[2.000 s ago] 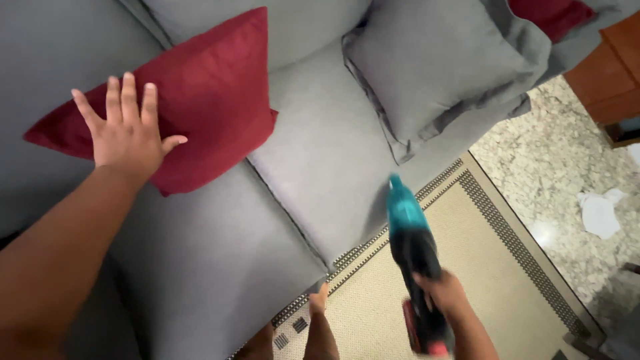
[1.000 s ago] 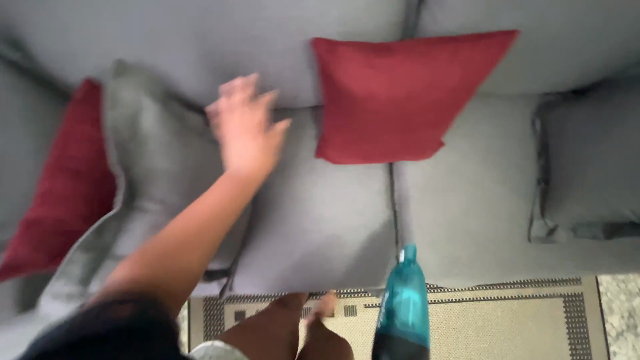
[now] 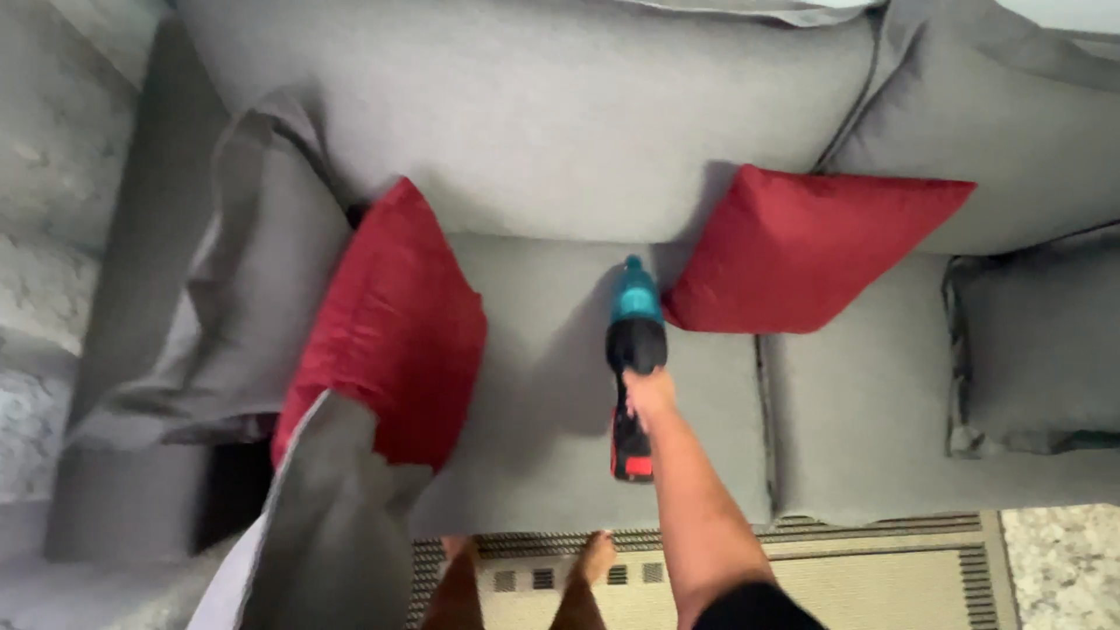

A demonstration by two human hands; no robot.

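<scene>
My right hand grips the black handle of a teal and black handheld vacuum cleaner. Its nozzle points toward the rear of the sofa's grey seat cushion, just left of a red throw pillow that leans on the backrest. A second red pillow rests at the left, against a grey pillow. My left hand does not show. Grey fabric with a pale edge hangs in the lower left foreground, covering the lower part of the left red pillow.
Another grey pillow lies on the right seat. The grey backrest runs behind the seats. Below the sofa's front edge are my bare feet on a beige patterned rug, with a speckled stone floor at the lower right.
The left hand, earlier open over the sofa, has gone out of view. The vacuum has moved from the sofa's front edge to over the seat. The view has shifted left.
</scene>
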